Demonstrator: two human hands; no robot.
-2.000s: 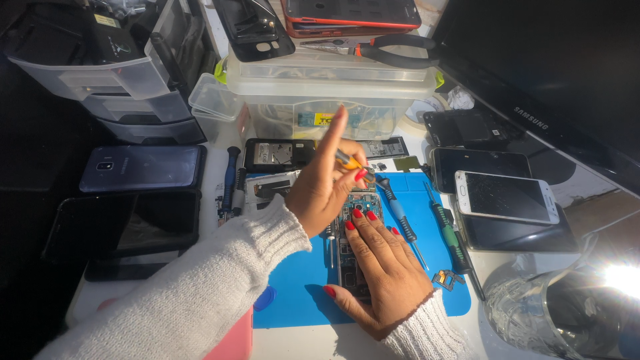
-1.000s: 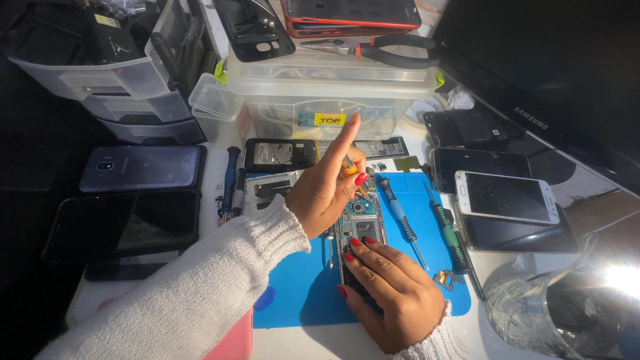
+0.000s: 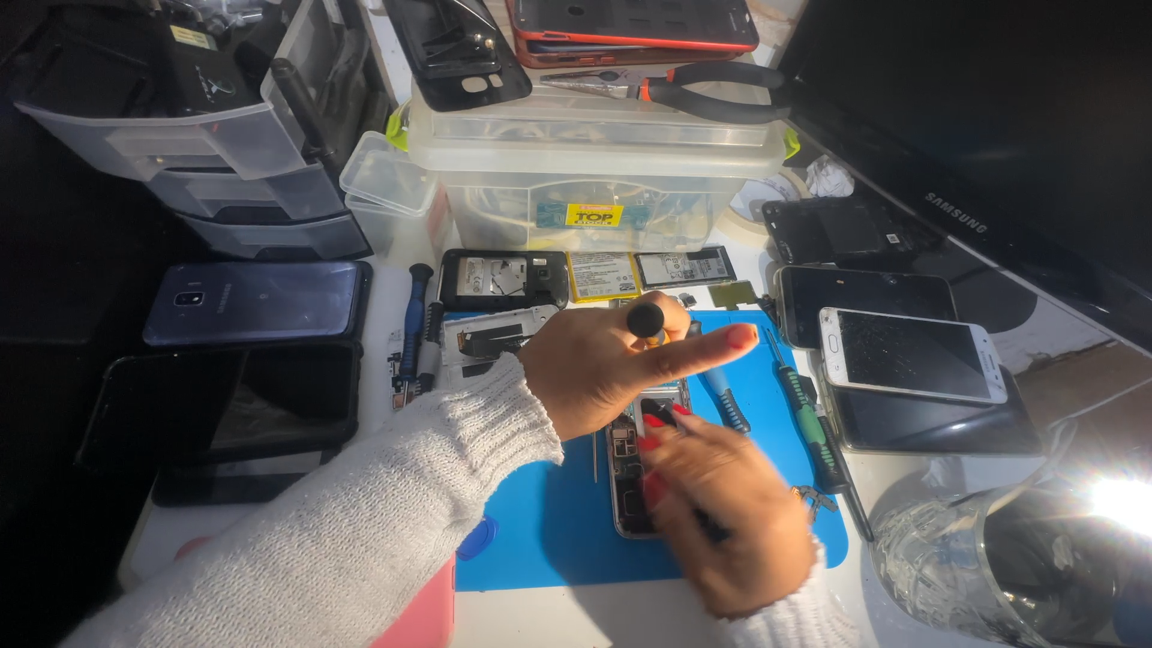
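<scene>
An opened smartphone [image 3: 630, 486] with bare inner parts lies upright in line with me on a blue work mat [image 3: 540, 540]. My left hand [image 3: 603, 360], over its upper end, grips a screwdriver [image 3: 646, 320] with a dark end cap and some yellow; its tip is hidden. Over the phone's right side is my right hand [image 3: 720, 495], blurred, with fingers bent near the phone; I cannot tell whether they pinch something. A blue screwdriver [image 3: 727, 400] and a green and black screwdriver [image 3: 810, 423] lie right of the phone.
Phones lie left [image 3: 256, 301] and right, among them a white phone with a cracked screen [image 3: 913, 355]. A lidded plastic box [image 3: 594, 144] carries pliers [image 3: 711, 90]. Batteries [image 3: 603, 275] line the mat's far edge. A cut-glass vessel [image 3: 945, 549] stands near right, below a monitor [image 3: 990, 135].
My right hand has lifted from lying flat on the phone and its fingers have bent. My left hand has tipped over, its index finger now pointing right instead of up.
</scene>
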